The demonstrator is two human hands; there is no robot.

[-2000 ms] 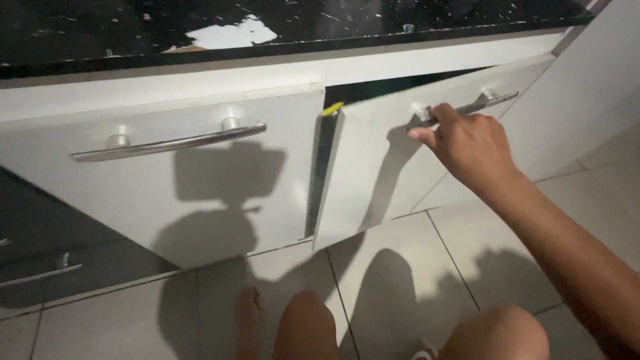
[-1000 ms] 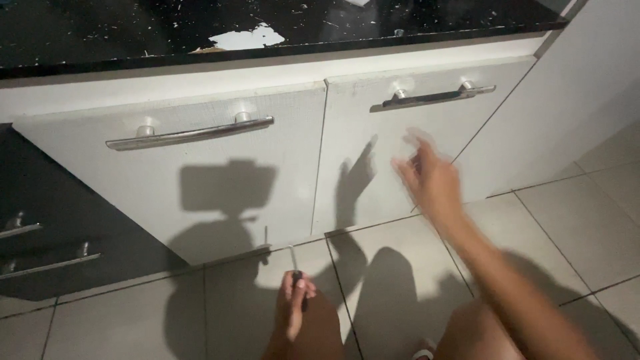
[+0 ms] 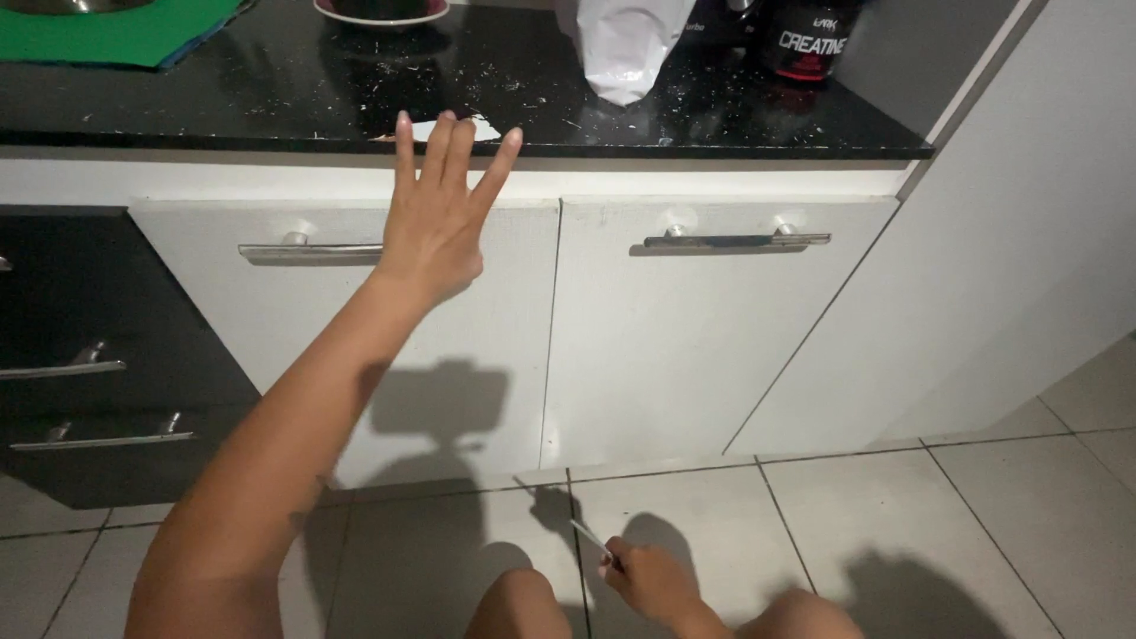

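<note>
My left hand point(image 3: 444, 213) reaches up in front of the left white cabinet door point(image 3: 470, 355), fingers spread at the front edge of the black countertop point(image 3: 284, 106). Its fingertips overlap a white chipped patch point(image 3: 484, 130) there; whether they touch it I cannot tell. Low down, above the floor tiles, my right hand point(image 3: 652, 577) is closed around a slim tool with a thin metal shaft point(image 3: 589, 536), which points up and left. The fingers mostly hide its handle. The right white cabinet door point(image 3: 701, 346) is closed, with a metal bar handle point(image 3: 737, 241).
On the countertop are a white bag point(image 3: 626, 53), a black supplement tub point(image 3: 808, 40), a plate point(image 3: 382, 16) and a green mat point(image 3: 89, 35). Dark drawers point(image 3: 62, 399) with bar handles are at the left; a pale panel point(image 3: 985, 266) stands at the right.
The right door, ajar two seconds ago, is closed. The tool, in my left hand a second ago, is now in my right. My left hand has risen to the countertop edge; the view has tilted up.
</note>
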